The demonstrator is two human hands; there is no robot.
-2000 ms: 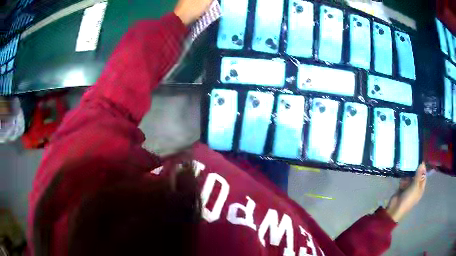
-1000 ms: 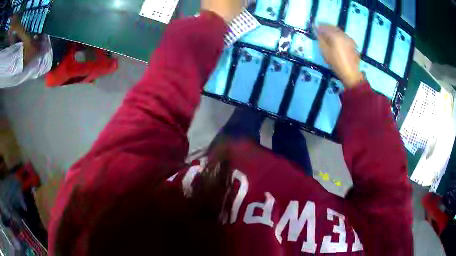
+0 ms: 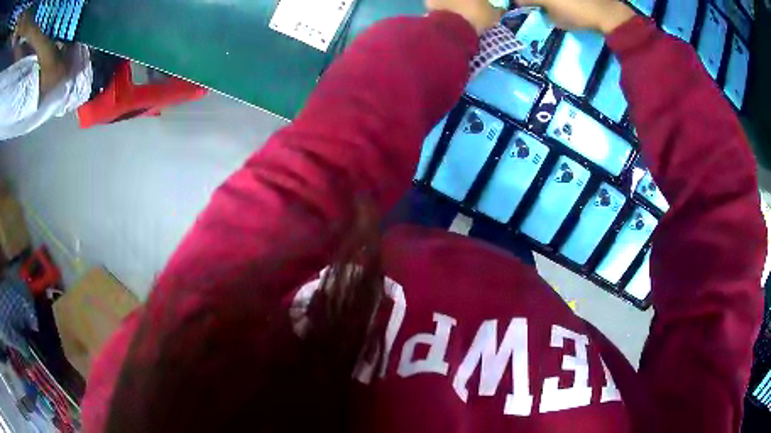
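My left hand [image 3: 471, 10], partly cut off by the top edge, holds a white sticker sheet [image 3: 497, 47] with rows of small dark marks, over the tray's left side. My right hand [image 3: 579, 12] is at the top edge beside my left hand, fingers pointing left. Its fingertips are blurred, and I cannot tell whether it holds a tool. Pale blue phone-shaped pieces [image 3: 520, 169] with dark camera spots lie in the black tray [image 3: 548, 112], upright and sideways. My right sleeve covers part of the tray.
A white sheet [image 3: 313, 19] lies on the green bench [image 3: 194, 42] to the left. Another person's arm [image 3: 38, 59] and white sleeve show at the far left, near a red stool [image 3: 127, 100]. A cardboard box [image 3: 93, 317] stands at the lower left.
My right hand has moved from the tray's near right edge, across its middle, to beside my left hand. The view has shifted, and my left hand still holds the sheet.
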